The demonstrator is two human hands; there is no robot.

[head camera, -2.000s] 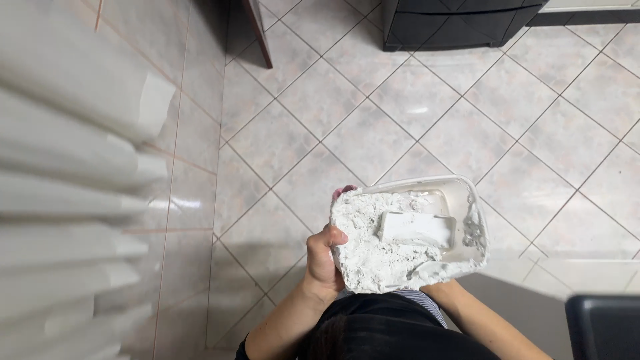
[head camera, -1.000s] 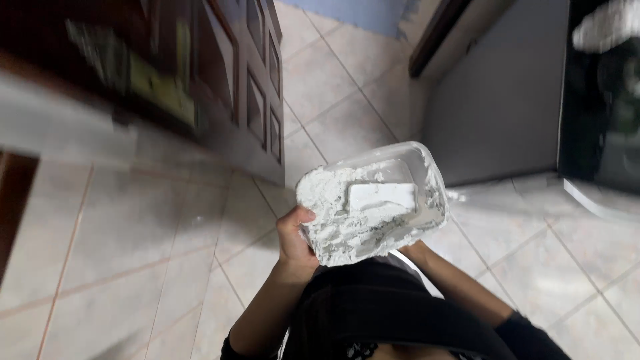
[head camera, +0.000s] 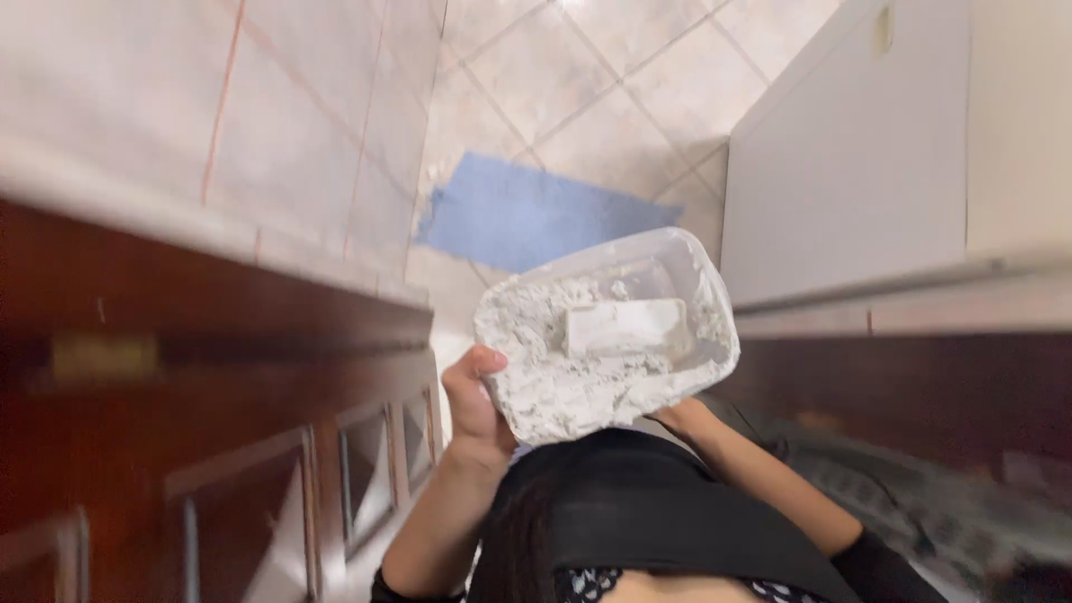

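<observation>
A clear plastic tub (head camera: 712, 293) holds a white, lumpy, paste-like material (head camera: 553, 377), heaped mostly at its left and near side. In it lies a smaller white rectangular piece (head camera: 626, 328), smeared with the same material. My left hand (head camera: 476, 394) grips the tub's left end, its thumb over the rim. At the near right side, my right hand (head camera: 682, 416) is against the tub's underside; its fingers are hidden beneath. The tub is in front of my black top.
A blue mat (head camera: 544, 213) with ragged ends lies on the tiled floor (head camera: 620, 126) beyond the tub. A dark wooden panelled door (head camera: 251, 502) is at the left, a tiled wall (head camera: 310, 109) above it. A white appliance or cabinet (head camera: 846, 167) stands at the right.
The view has moved from an open tiled floor to a narrow passage with the blue mat. Both hands still carry the tub, and the white piece remains inside it.
</observation>
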